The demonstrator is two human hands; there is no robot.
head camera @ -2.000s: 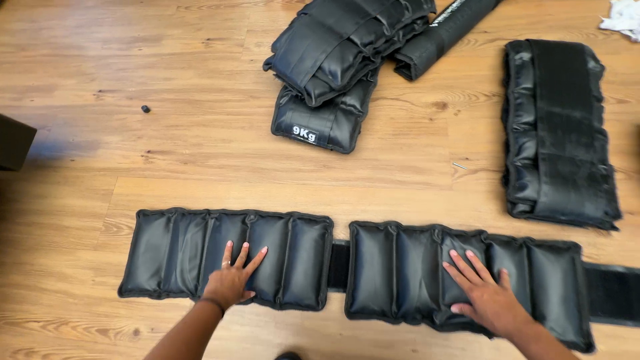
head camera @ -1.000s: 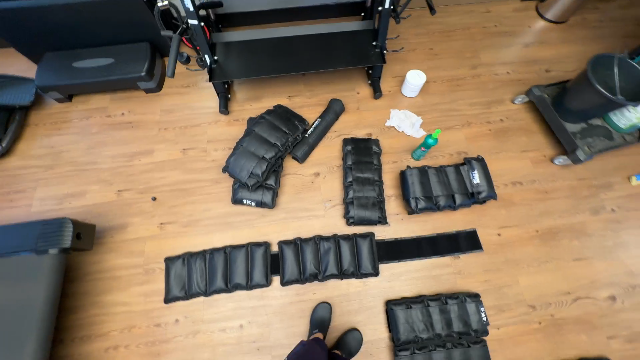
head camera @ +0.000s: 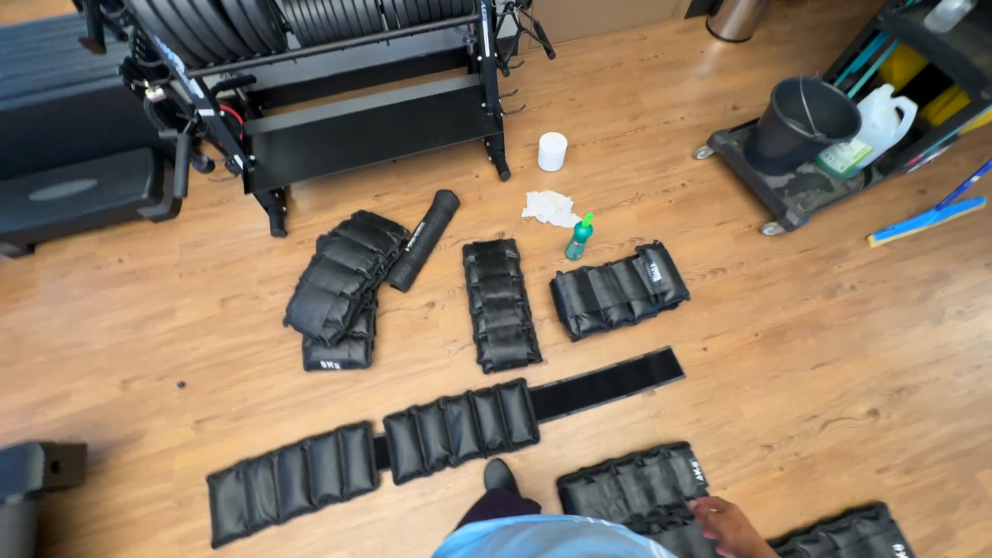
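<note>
My right hand (head camera: 727, 524) is low in the view, at the right edge of a black padded ankle weight (head camera: 632, 484) near my foot; whether it grips the weight is unclear. Another black weight (head camera: 845, 535) lies just right of that hand. My left hand is out of view. Spread flat before me is a long unfolded weight with two padded sections (head camera: 461, 430) and a black strap (head camera: 608, 384). Beyond it lie a folded weight (head camera: 501, 304), a second folded one (head camera: 620, 291), and stacked weights (head camera: 345, 275) with a black roll (head camera: 424, 240) against them.
A green bottle (head camera: 579, 237), crumpled white paper (head camera: 550, 208) and a white tub (head camera: 552, 152) stand or lie farther back. Behind is a black plate rack (head camera: 372, 136). At right are a cart with a bucket (head camera: 802, 124) and a blue broom (head camera: 930, 221). My shoe (head camera: 500, 475) is near the unfolded weight.
Both hands were on the unfolded weight two seconds ago. Now my right hand is by the weight at lower right, and my left hand is out of view. The view has widened greatly.
</note>
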